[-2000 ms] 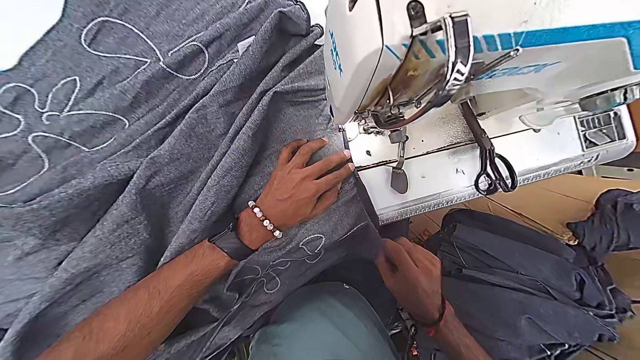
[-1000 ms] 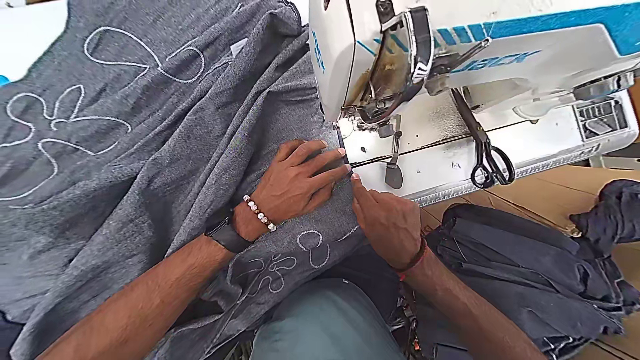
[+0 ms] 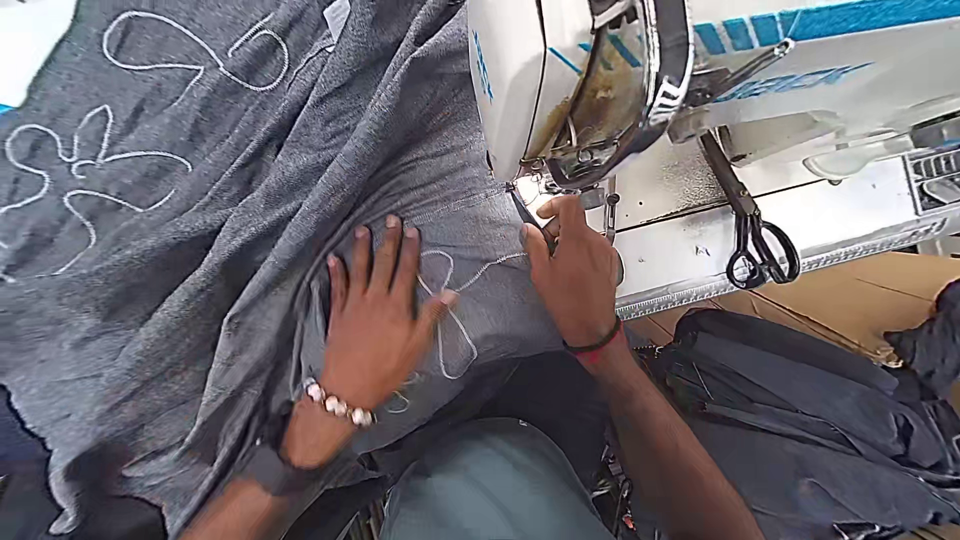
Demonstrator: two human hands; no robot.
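Note:
A grey knit fabric piece (image 3: 247,180) with white cord-like flower embroidery spreads over the left and centre, its right edge at the needle area of a white and blue sewing machine (image 3: 517,90). My left hand (image 3: 375,322), wearing a bead bracelet and a dark wristband, lies flat on the fabric with fingers apart. Just below the needle area, my right hand (image 3: 574,277) has its thumb and forefinger at the fabric's dark edge strip (image 3: 525,214), gripping it. The machine's presser foot is partly hidden behind the right hand and the machine head.
Black-handled scissors (image 3: 750,240) rest on the white machine bed (image 3: 667,262), right of my right hand. A measuring tape strip (image 3: 675,300) runs along its front edge. Dark folded garments (image 3: 810,420) lie at the lower right, by brown cardboard (image 3: 847,292).
My left hand has moved away from the needle area, down and left over the fabric, its fingers now spread. My right hand has moved up to the fabric edge near the needle.

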